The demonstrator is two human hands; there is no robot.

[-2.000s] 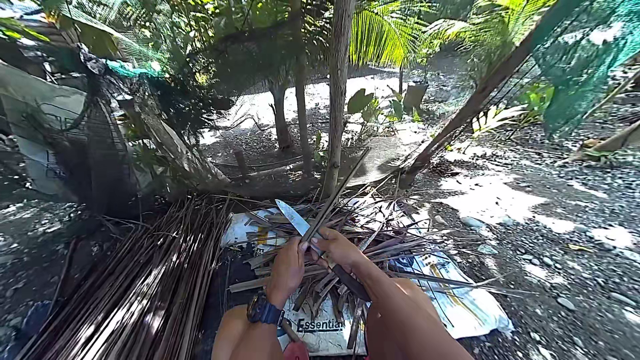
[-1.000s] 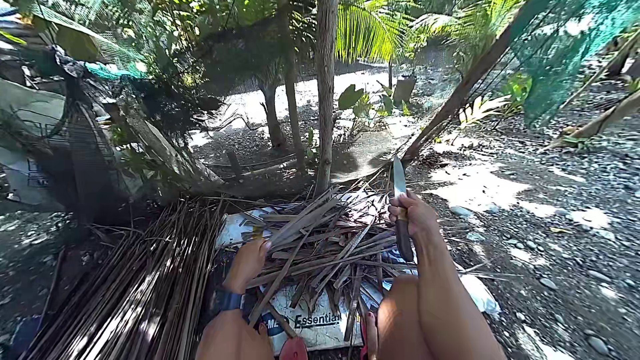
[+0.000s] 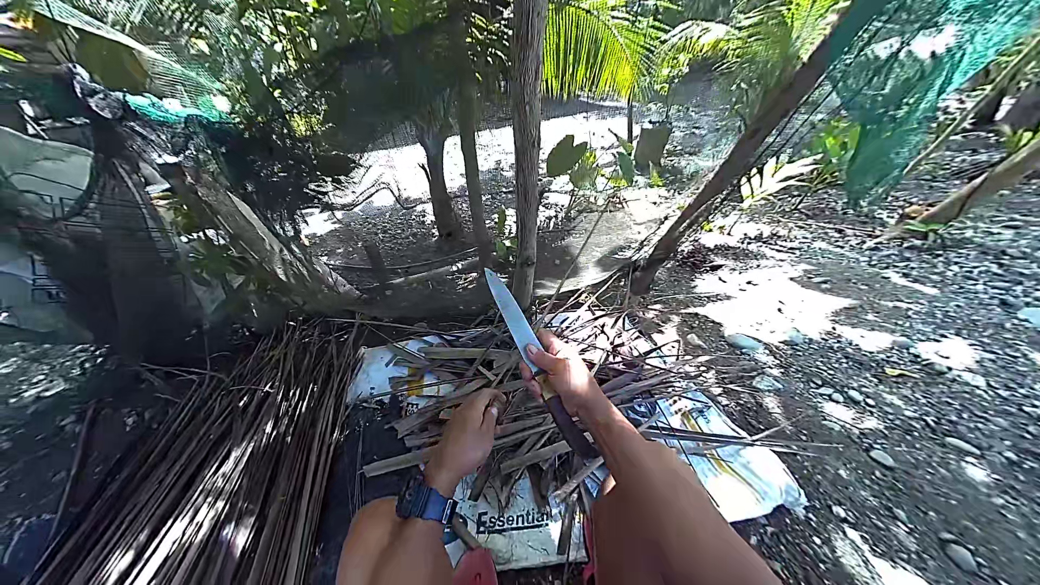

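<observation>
A long-bladed knife (image 3: pixel 513 313) with a dark handle is in my right hand (image 3: pixel 565 378), its blade pointing up and to the left. My left hand (image 3: pixel 473 426), with a blue watch (image 3: pixel 426 500) at the wrist, is curled over the pile of cut dry palm leaf strips (image 3: pixel 455 353); its fingers seem closed on a piece, but what they hold is mostly hidden. The strips lie on a printed plastic sack (image 3: pixel 520 528) between my legs. To the left lies a thick bundle of long, thin dry palm midribs or leaf strips (image 3: pixel 236 447).
An upright wooden post (image 3: pixel 526 146) stands just beyond the pile, with dark netting behind it. A slanted pole (image 3: pixel 739 162) rises to the right, near green netting (image 3: pixel 902 114). Gravel and stones (image 3: pixel 894 406) cover the ground at the right.
A second ago the knife was held farther right with its blade upright; it has moved left, near my left hand. My left hand has moved right and no longer holds the broad strips up.
</observation>
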